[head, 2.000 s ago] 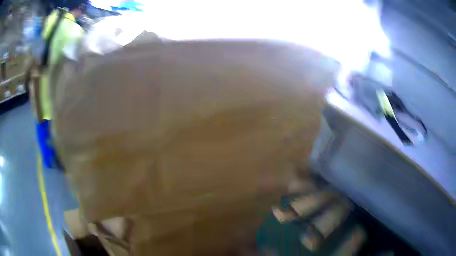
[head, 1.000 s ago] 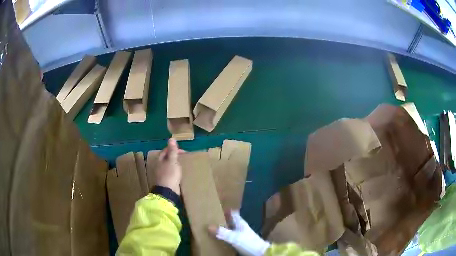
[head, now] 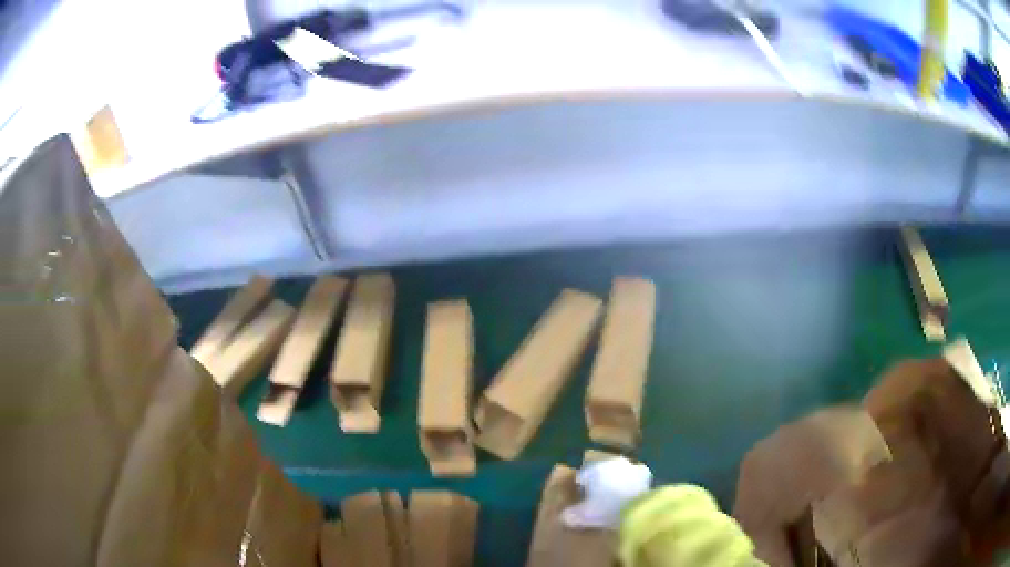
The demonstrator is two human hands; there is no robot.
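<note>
Several formed cartons (head: 446, 371) lie in a row on the green surface (head: 731, 332), open ends towards me. The rightmost of the row (head: 624, 357) lies just beyond my right hand. My right hand (head: 609, 491), in a white glove, is blurred over a flat carton blank (head: 550, 521) at the bottom edge; its fingers and grip cannot be made out. More flat blanks (head: 443, 529) stand side by side to its left, cut off by the bottom edge. My left hand is not in view.
A tall brown wrapped bundle (head: 67, 410) fills the left. Crumpled brown paper wrapping (head: 930, 443) lies at the lower right. One carton (head: 921, 282) lies far right. A white-topped shelf (head: 532, 72) with dark and blue items runs across the back.
The view has tilted up, showing the shelf top. One more formed carton now lies at the row's right end. My left hand has left the picture; my right hand has moved forward.
</note>
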